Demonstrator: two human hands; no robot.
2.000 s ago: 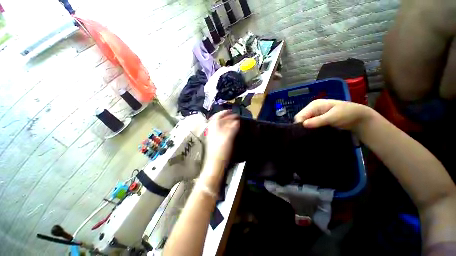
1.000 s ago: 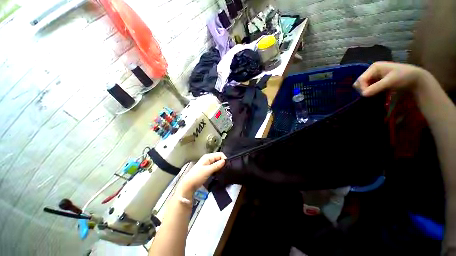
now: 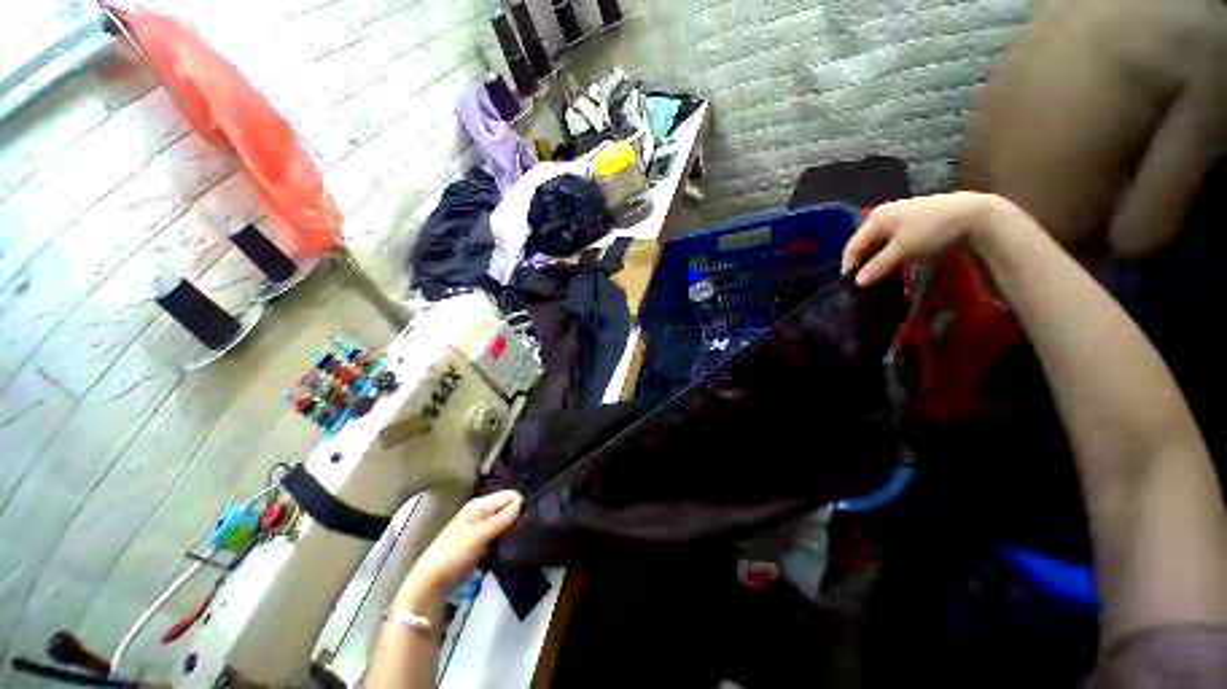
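Note:
A dark garment (image 3: 727, 444) hangs from both my hands, its straight folded edge stretched in a slanting line between them. My left hand (image 3: 471, 532) pinches the lower left end of that edge, beside the sewing machine head. My right hand (image 3: 881, 245) pinches the upper right end, in front of the blue basket's far corner. The garment's lower part falls into shadow, and its bottom cannot be made out.
The cream-white sewing machine (image 3: 390, 444) stands at left with bobbins (image 3: 337, 384) on top. The blue basket (image 3: 754, 240) holds a clear bottle (image 3: 705, 307). Dark cloth (image 3: 572, 330) and a yellow-lidded jar (image 3: 618, 179) are on the table. A person's bare limb (image 3: 1076, 121) shows at upper right.
Both hands were closer together two seconds ago and have spread apart, stretching the garment's edge. In the last second, the hands, machine and table have shifted left in the view.

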